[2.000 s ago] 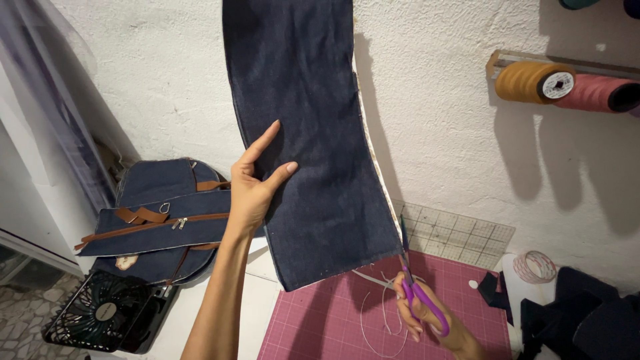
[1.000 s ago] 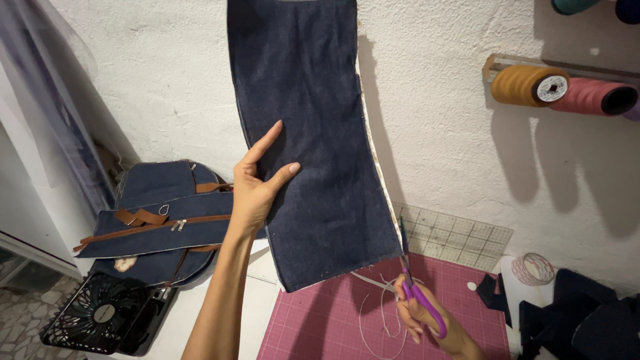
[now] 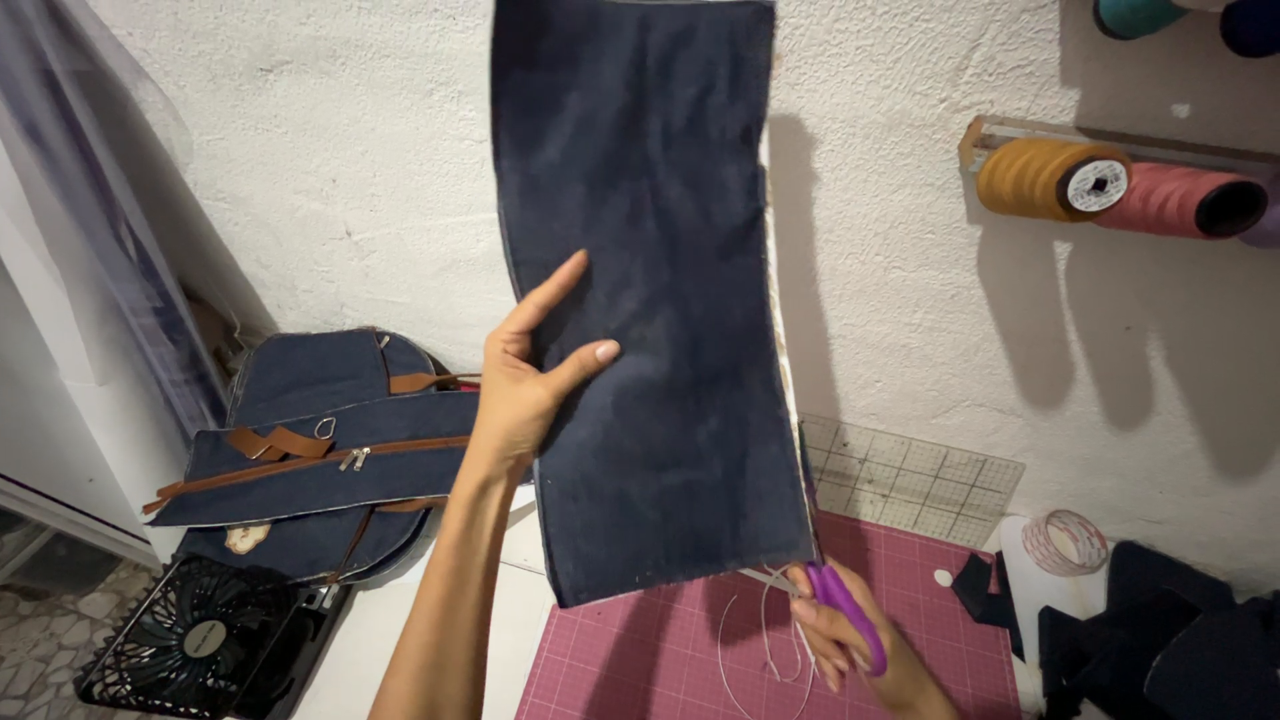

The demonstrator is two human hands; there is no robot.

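A long panel of dark blue fabric [image 3: 660, 300] with a pale layer along its right edge is held up by my left hand [image 3: 540, 370]. The thumb and one finger lie on its front; the other fingers are hidden behind it. My right hand [image 3: 840, 620] grips purple-handled scissors [image 3: 850, 615] at the panel's lower right corner. Their blades run up along the right edge, partly hidden by the fabric. Thin white trimmings [image 3: 765, 640] hang or lie just below this corner, over the pink cutting mat [image 3: 620, 660].
A clear gridded ruler [image 3: 920, 480] leans at the wall. Blue bag pieces with brown straps [image 3: 320, 450] and a black fan [image 3: 200, 640] are on the left. Tape roll [image 3: 1065, 543] and dark scraps [image 3: 1130, 620] lie right; thread spools [image 3: 1050, 180] are on a wall rack.
The panel has shifted slightly relative to the wall, still in my left hand. The scissors remain at its lower right edge in my right hand.
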